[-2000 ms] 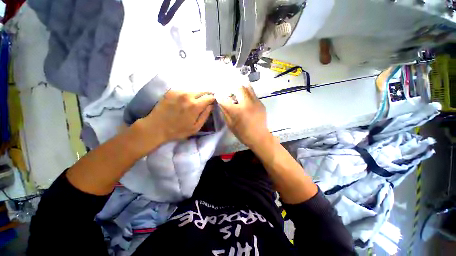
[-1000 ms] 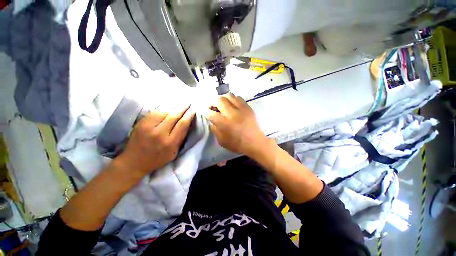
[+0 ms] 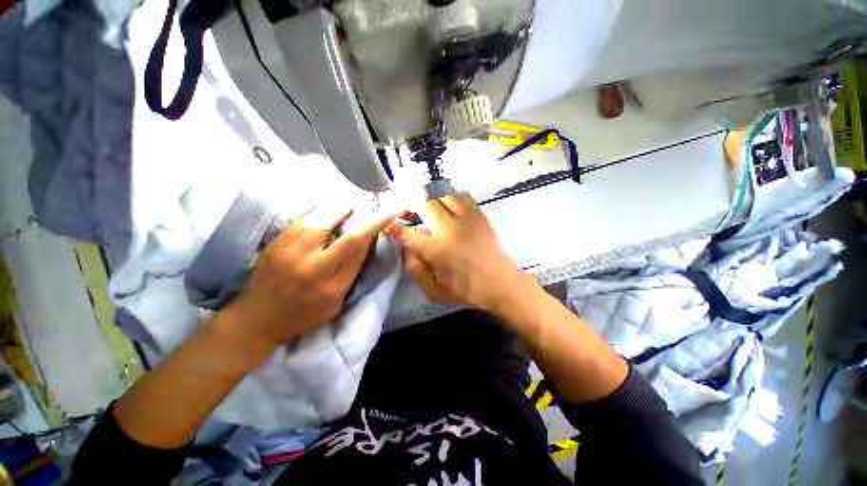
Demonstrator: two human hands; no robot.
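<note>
The white and grey quilted garment [image 3: 323,370] lies on the table left of and under the machine head and hangs over the front edge. The grey neckband [image 3: 228,247] shows as a curved strip left of my left hand. My left hand [image 3: 309,275] holds the garment and band, fingertips just in front of the presser foot. My right hand [image 3: 461,252] pinches the seam edge right beside the left fingertips, close to the needle area. The spot at the fingertips is overexposed, so the fabric layers there cannot be told apart. The sewing machine head [image 3: 399,76] stands above.
Yellow thread snips [image 3: 521,135] with a black cord lie right of the needle. A brown handle [image 3: 610,101] lies behind them. A black loop [image 3: 171,71] hangs at the upper left. A pale garment bundle [image 3: 703,313] is at the right, a yellow crate [image 3: 849,119] far right.
The hands and garment have shifted left and come closer to the presser foot. The machine looks larger as the view has moved. Both hands keep hold of the fabric.
</note>
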